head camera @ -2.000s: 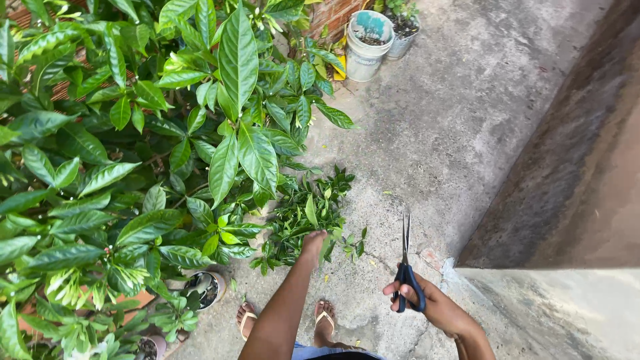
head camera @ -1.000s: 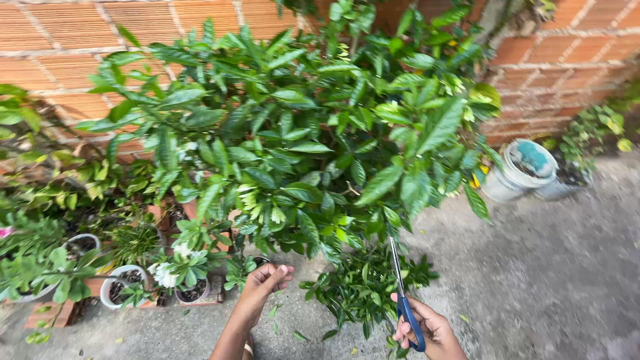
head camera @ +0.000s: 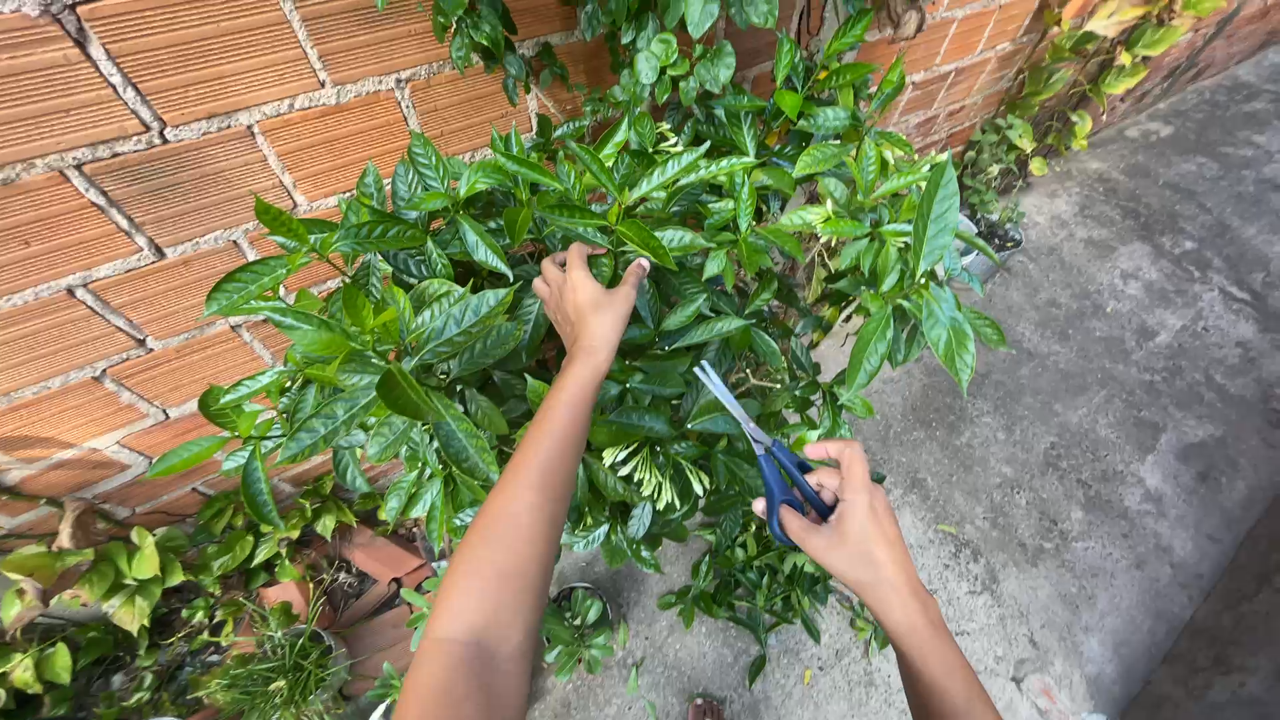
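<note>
My left hand [head camera: 588,300] reaches into the middle of a leafy green shrub [head camera: 440,330], thumb and fingers apart among the leaves. Whether the fingertips pinch a leaf or stem cannot be told. My right hand [head camera: 845,510] holds a pair of scissors [head camera: 765,450] by the dark blue handles, at the shrub's lower right side. The metal blades point up and left, slightly parted, in front of the leaves. A cluster of pale, narrow flower buds [head camera: 657,474] hangs left of the scissors. Below them, cut leafy stems [head camera: 750,590] lie on the concrete floor.
A hollow-brick wall [head camera: 190,180] rises behind the shrub. Potted plants and broken terracotta pieces [head camera: 380,555] stand at the lower left, and a small pot [head camera: 582,600] sits below the shrub. A bucket [head camera: 985,250] is partly hidden at the right. Concrete floor [head camera: 1100,400] extends on the right.
My left hand has moved up into the shrub's foliage from below its lower edge. The scissors remain in my right hand, their blades now tilted to the left. The view has shifted strongly.
</note>
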